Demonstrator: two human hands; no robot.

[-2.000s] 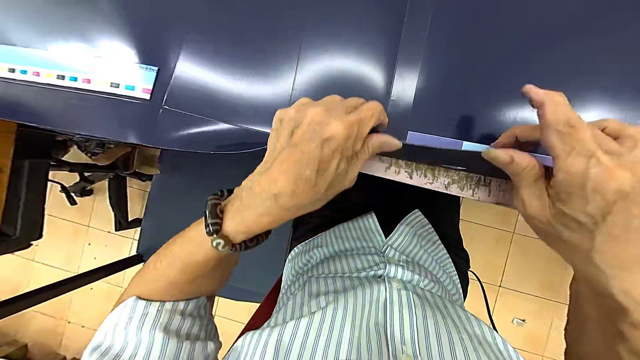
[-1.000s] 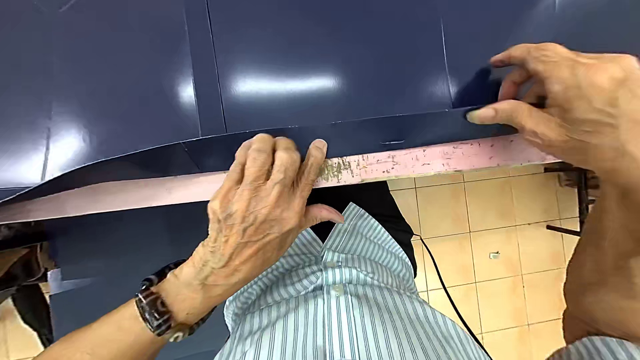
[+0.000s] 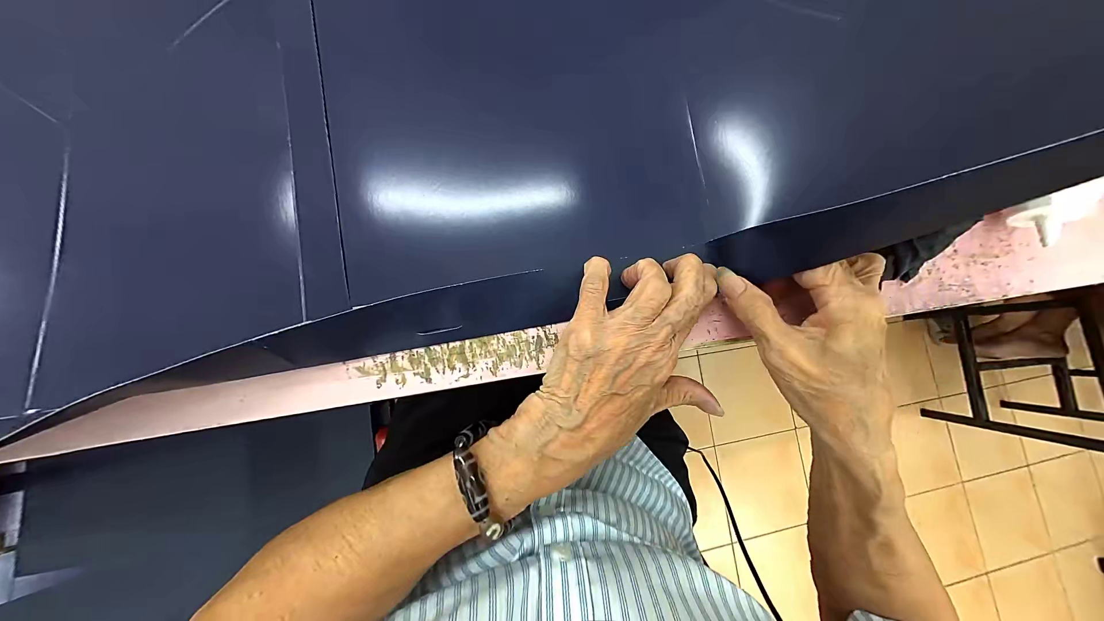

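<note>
A large glossy dark blue sheet (image 3: pixel 517 112) with crease lines covers the table, its near edge (image 3: pixel 448 302) turned up into a narrow flap. My left hand (image 3: pixel 612 371), with a beaded bracelet (image 3: pixel 473 483) on the wrist, rests its fingertips on that flap, thumb held apart. Close at its right, my right hand (image 3: pixel 819 328) pinches the folded edge, thumb in front and fingers partly hidden beneath. Under the flap shows the worn pink table edge (image 3: pixel 466 358), with paint scraped off.
Below the table at left hangs or lies another dark blue sheet (image 3: pixel 190 492). A dark cloth (image 3: pixel 931 250) and a white object (image 3: pixel 1048 216) are on the table at right. A black metal stool frame (image 3: pixel 979 371), a person's foot (image 3: pixel 1026 336) and a black cable (image 3: pixel 733 517) are lower down.
My hands were apart along the folded edge a second ago; now they are side by side. My left hand has its fingers spread on the flap.
</note>
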